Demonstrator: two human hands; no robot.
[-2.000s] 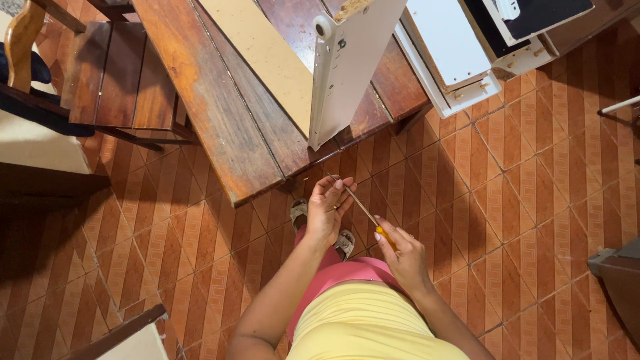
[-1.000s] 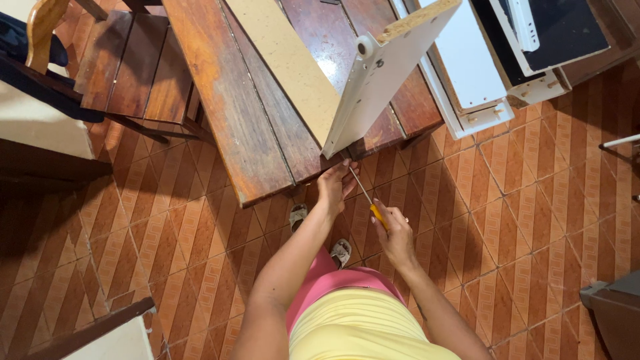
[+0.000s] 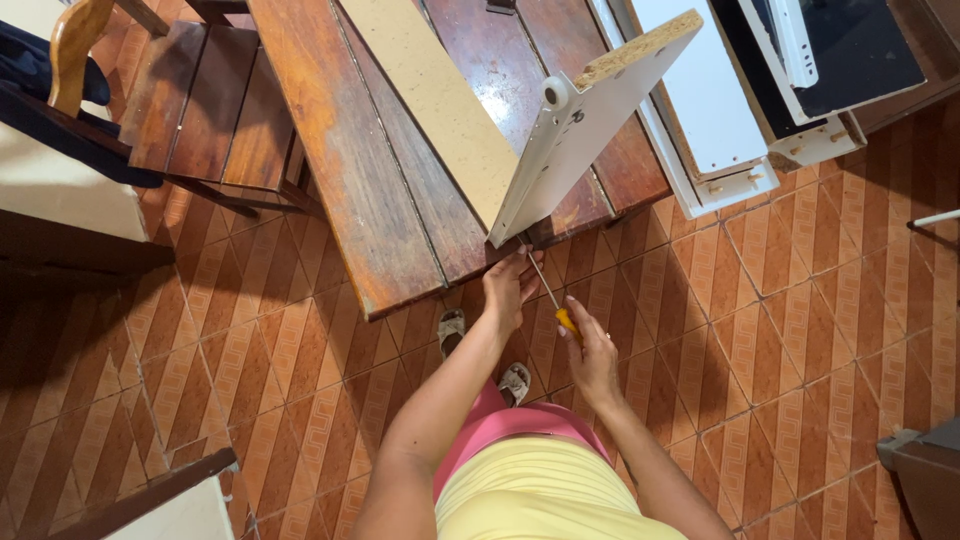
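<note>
My right hand (image 3: 592, 356) grips the yellow handle of a screwdriver (image 3: 566, 319), whose thin metal shaft points up and left. My left hand (image 3: 511, 283) is at the shaft's far end, by the bottom corner of a white particleboard panel (image 3: 577, 150); its fingers are bent, and whether they pinch the tip or a small part cannot be told. The white panel has holes and a metal drawer runner with a roller along one edge. It stands tilted against the end of a tan board (image 3: 442, 97). Both rest on a wooden slatted table (image 3: 352, 165).
A wooden chair (image 3: 217, 112) with dark cloth on it stands left of the table. More white panels (image 3: 705, 97) with wooden dowels lie at the upper right, beside a black panel (image 3: 862, 60) bearing a metal runner. A dark object (image 3: 926, 465) is at the right edge.
Both hands have moved up to the table edge and the white panel's corner, with the screwdriver still in the right hand. The view has shifted slightly.
</note>
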